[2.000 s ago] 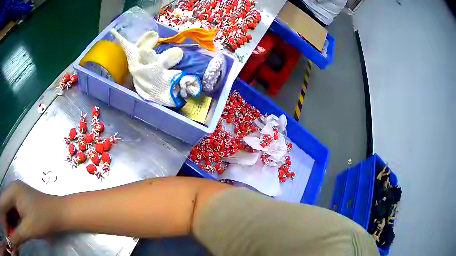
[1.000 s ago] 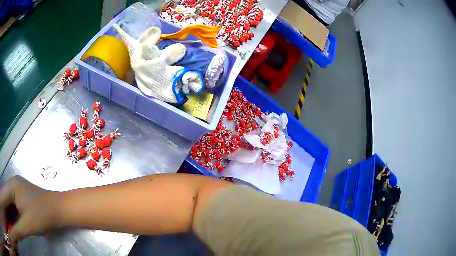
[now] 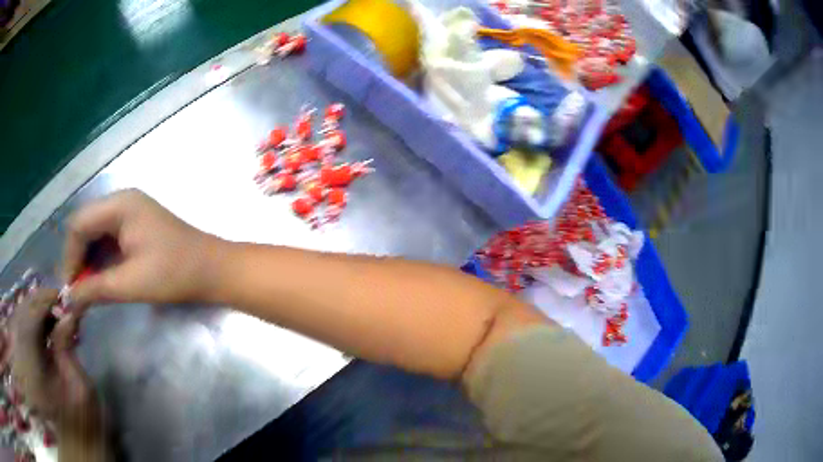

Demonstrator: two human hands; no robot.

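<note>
My right hand (image 3: 135,253), bare, reaches in from the right and pinches a small red-and-white figure (image 3: 84,273) between thumb and fingers. My left hand (image 3: 54,352), blurred at the lower left, has its fingertips at the white end of the same piece, just below my right fingers. The fingers hide most of the piece. A loose group of similar red-and-white figures (image 3: 311,171) lies on the shiny metal table (image 3: 406,212). More red-and-white parts (image 3: 23,415) lie at the left edge, blurred and partly behind my left hand.
A blue-violet bin (image 3: 424,122) with gloves, yellow tape and orange cloth stands behind. A few parts (image 3: 287,45) lie beside it, and a red-and-white pile (image 3: 591,41) lies beyond. A blue tote (image 3: 668,316) holds more parts and white plastic. A green surface (image 3: 54,117) borders the table.
The view has swung left, so the table and bins appear farther right. My left hand and the parts at the left edge have come into view. My right hand still holds a red piece.
</note>
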